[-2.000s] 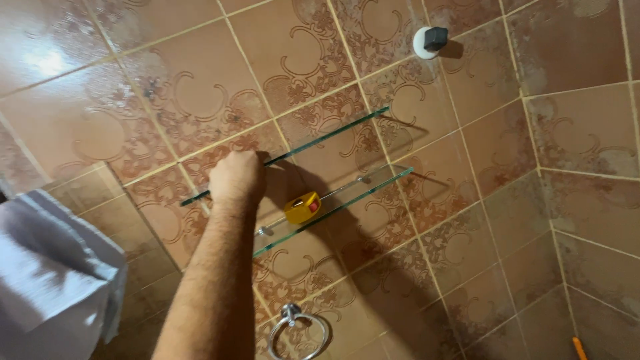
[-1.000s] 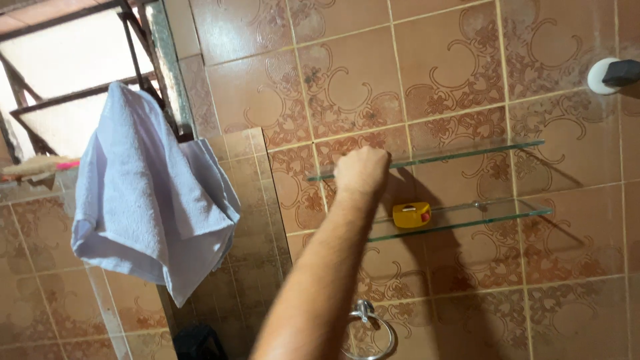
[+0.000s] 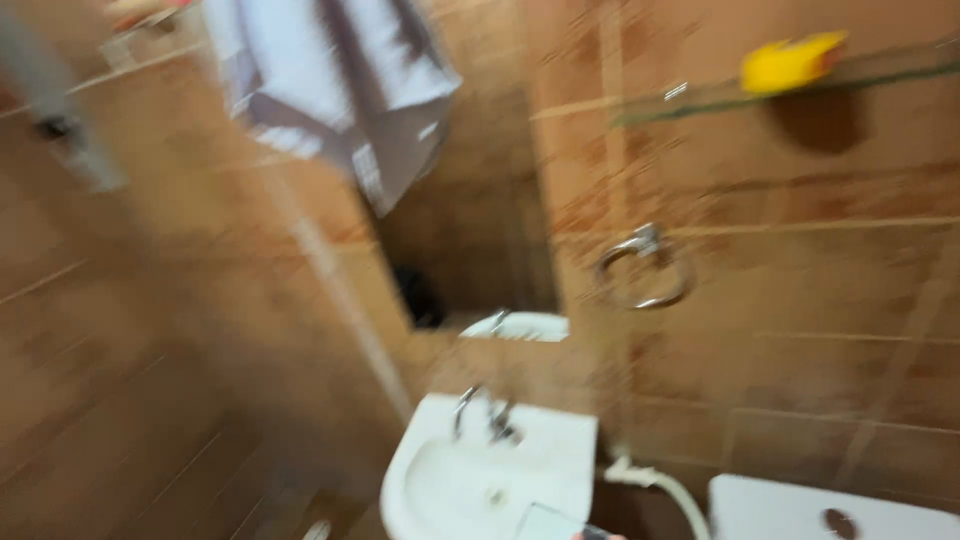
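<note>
At the bottom edge, fingertips [image 3: 598, 536] show, seemingly of my right hand, touching the dark end of a small clear flat piece [image 3: 551, 523] in front of the sink. Blur and the frame edge hide the rest, so the grip cannot be told. My left hand is not in view. Behind stands a white washbasin [image 3: 450, 480] with a chrome faucet [image 3: 501, 424]. A yellow object [image 3: 791, 64] sits on a glass shelf [image 3: 682, 111] at the upper right.
A light towel [image 3: 330, 82] hangs over part of a tall mirror [image 3: 480, 225]. A chrome towel ring [image 3: 652, 304] is on the tiled wall. Lower right are a pale hose [image 3: 679, 499] and a white panel or lid [image 3: 772, 510] with an oval hole. A grey strip [image 3: 56, 97] runs down the left.
The view has swung down and left, bringing the washbasin into sight. The raised hand and forearm seen at the upper glass shelf are gone from view; fingertips now show at the bottom edge.
</note>
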